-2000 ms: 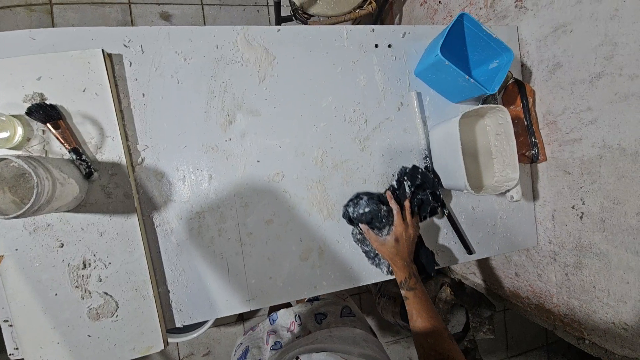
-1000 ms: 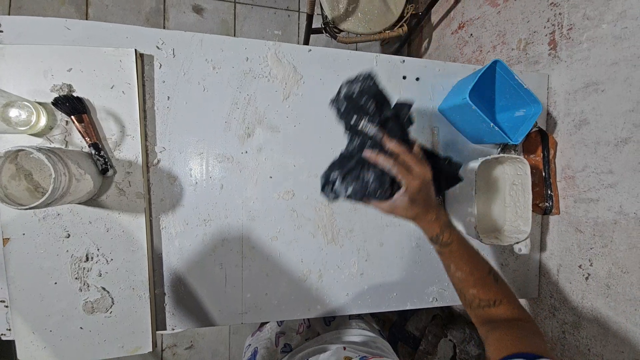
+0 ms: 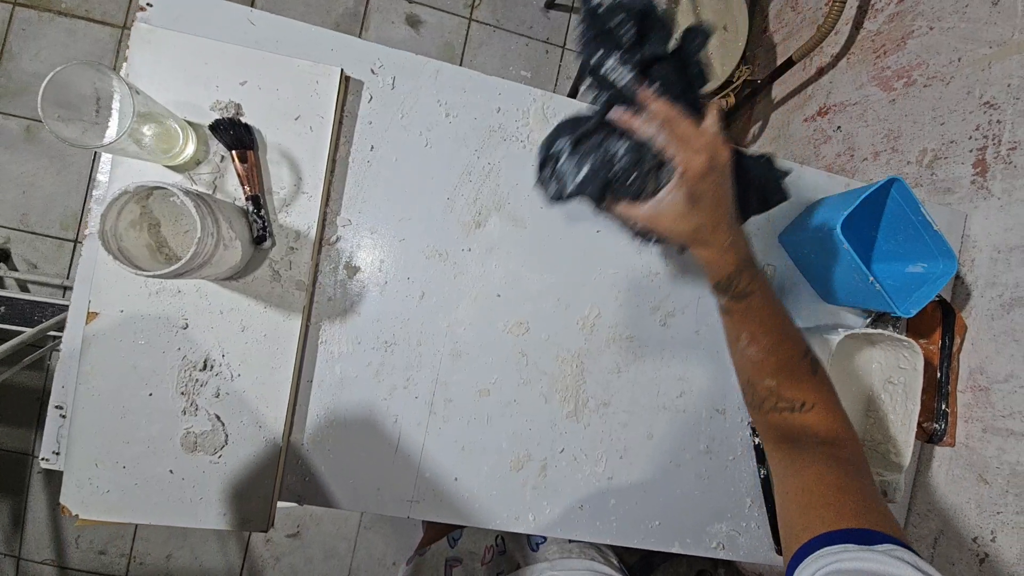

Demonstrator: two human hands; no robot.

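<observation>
My right hand (image 3: 680, 176), blurred by motion, grips a crumpled black cloth (image 3: 608, 156) smeared with white powder. The cloth is over the far right edge of the white tabletop (image 3: 448, 320), which bears dried white residue and crumbs. Just right of the hand is a blue plastic container (image 3: 872, 244), and nearer to me, partly behind my forearm, a white plastic container (image 3: 876, 400) coated inside with whitish material. My left hand is out of view.
On a raised white board (image 3: 264, 384) at the left are a glass (image 3: 120, 116) with pale liquid, a residue-coated jar (image 3: 176, 232) and a black-bristled brush (image 3: 246, 180). A brown and black pouch (image 3: 940, 372) lies beyond the containers. A chair (image 3: 712, 40) stands behind the table.
My right hand has moved the black cloth from the near right part of the table to its far edge. The view has shifted left.
</observation>
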